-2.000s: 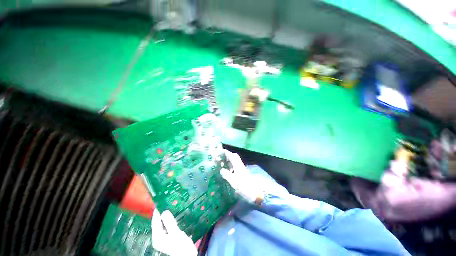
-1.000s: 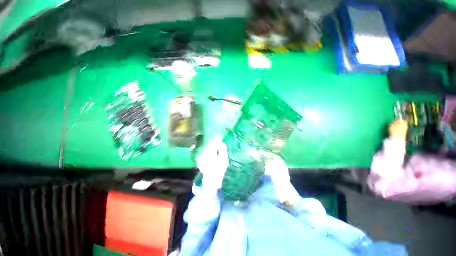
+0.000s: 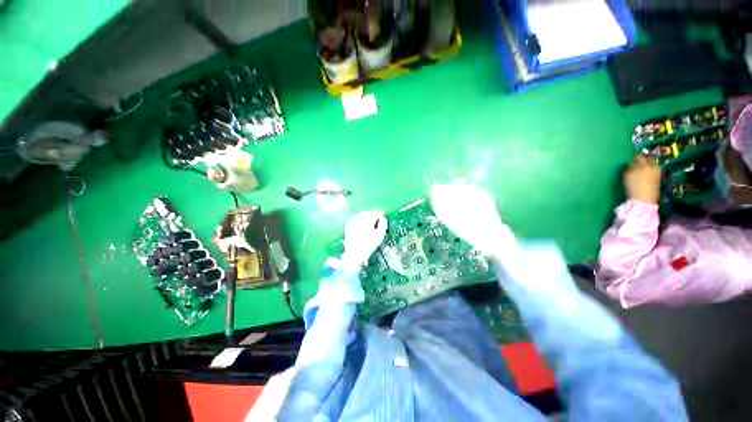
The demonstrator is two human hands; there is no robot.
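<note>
A large green printed circuit board (image 3: 420, 264) lies nearly flat at the bench's front edge, before my body. Its near part reaches my blue coat. My left hand (image 3: 363, 236), in a white glove, is at the board's far left corner with its fingers curled on the edge. My right hand (image 3: 474, 216), white-gloved and blurred, is over the board's far right side. Its fingers point past the far edge, and its grip is hidden.
The soldering station (image 3: 268, 255) with its iron (image 3: 232, 288) stands left of the board. Populated boards (image 3: 179, 260) lie further left and behind. A short black brush (image 3: 313, 194) lies beyond the board. A yellow-black holder (image 3: 396, 74) and blue tray (image 3: 569, 62) are behind. A pink-sleeved person (image 3: 676, 247) works at right.
The board has come down from a raised, tilted pose to nearly flat at the front edge. My hands have moved to its far side. The view has shifted.
</note>
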